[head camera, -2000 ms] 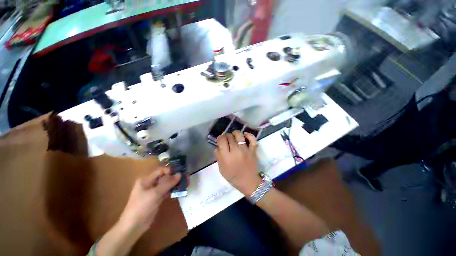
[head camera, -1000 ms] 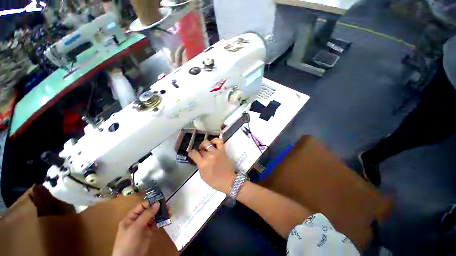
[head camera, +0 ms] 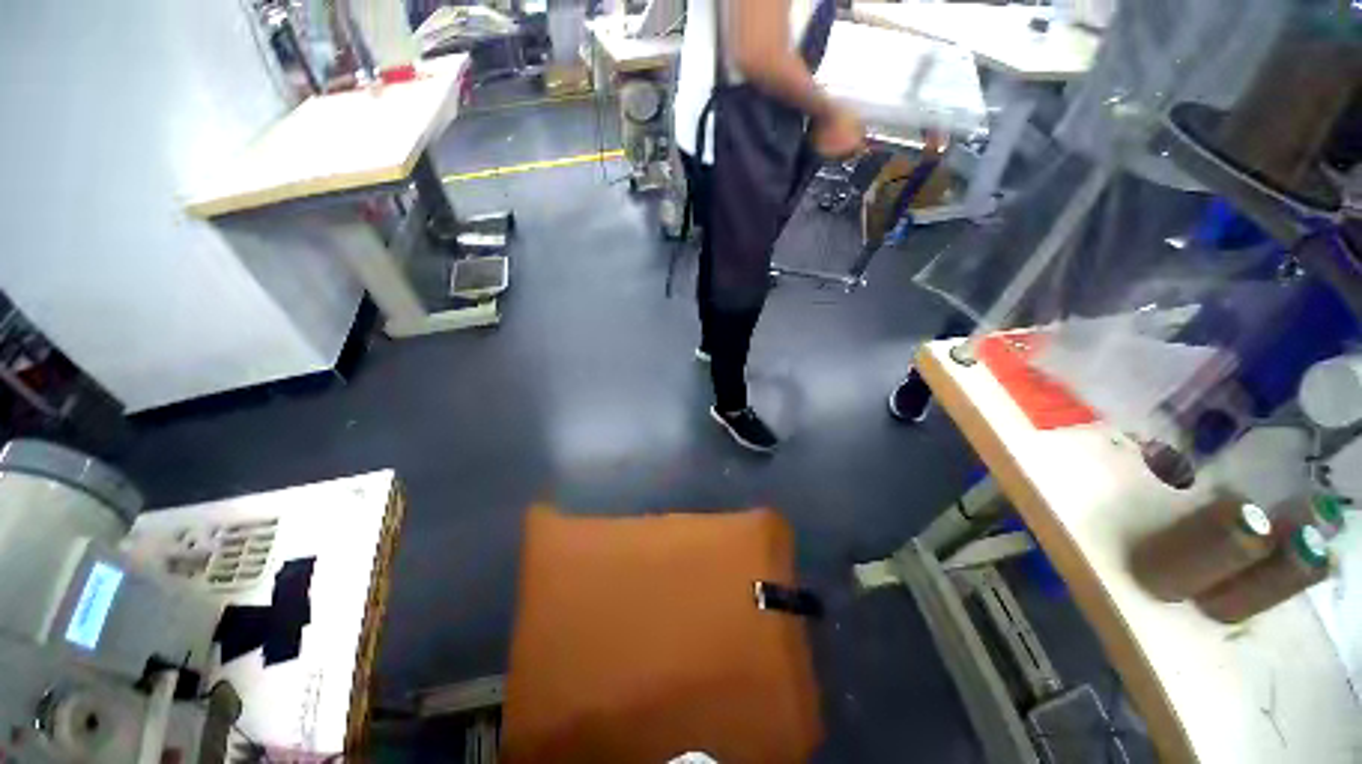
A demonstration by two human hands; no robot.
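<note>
Neither of my hands is in the picture. A brown panel [head camera: 665,634] hangs or lies low at the bottom centre, with a small black label [head camera: 786,599] at its right edge. The white sewing machine [head camera: 60,597] is cut off at the lower left, showing its end and a lit display. Black pieces [head camera: 274,612] lie on the white machine table [head camera: 341,560] beside it. The needle area and label bundles are out of view.
A person in a dark apron [head camera: 747,194] stands in the aisle ahead. At the right, a wooden-edged table [head camera: 1046,515] holds brown thread cones [head camera: 1195,552], a red sheet [head camera: 1034,379] and clear plastic. Another table [head camera: 336,135] stands at the upper left.
The view has swung right and up, away from the needle area. Both hands, seen earlier at the machine with labels, have left the picture. The aisle, person and right table now show.
</note>
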